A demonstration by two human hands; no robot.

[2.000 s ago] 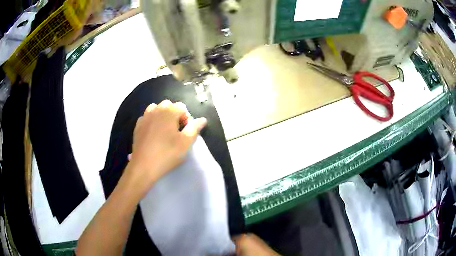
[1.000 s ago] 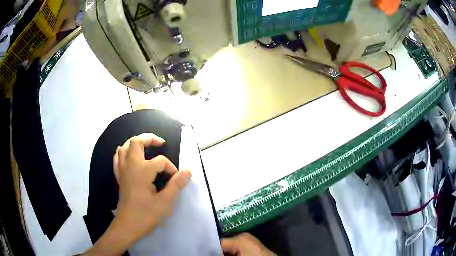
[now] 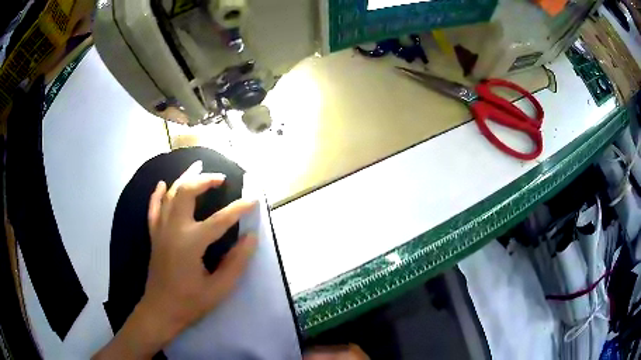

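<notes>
The curved panel (image 3: pixel 130 211) lies on the white table with its black rounded end just in front of the sewing machine's (image 3: pixel 242 91) lit needle area. A pale backing side (image 3: pixel 246 309) covers its right part, with a thin dark seam edge (image 3: pixel 280 254) along the right. My left hand (image 3: pixel 186 246) lies on the panel, fingers spread, thumb and forefinger at the border of black and pale fabric. My right hand (image 3: pixel 336 351) is cut off by the bottom edge, at the lower right corner of the pale fabric; its fingers are hidden. The needle is lost in glare.
Red-handled scissors (image 3: pixel 507 118) lie right of the needle, with small dark snips (image 3: pixel 393 48) behind. A black strip (image 3: pixel 35 232) lies at left, near a yellow basket (image 3: pixel 35 49). A green ruler-marked edge (image 3: pixel 450 242) runs along the front. Tied bundles (image 3: pixel 576 274) are below right.
The panel has come away from the needle toward me, and its pale side now covers more of the right part. My left hand has moved back and spread its fingers. The view has shifted.
</notes>
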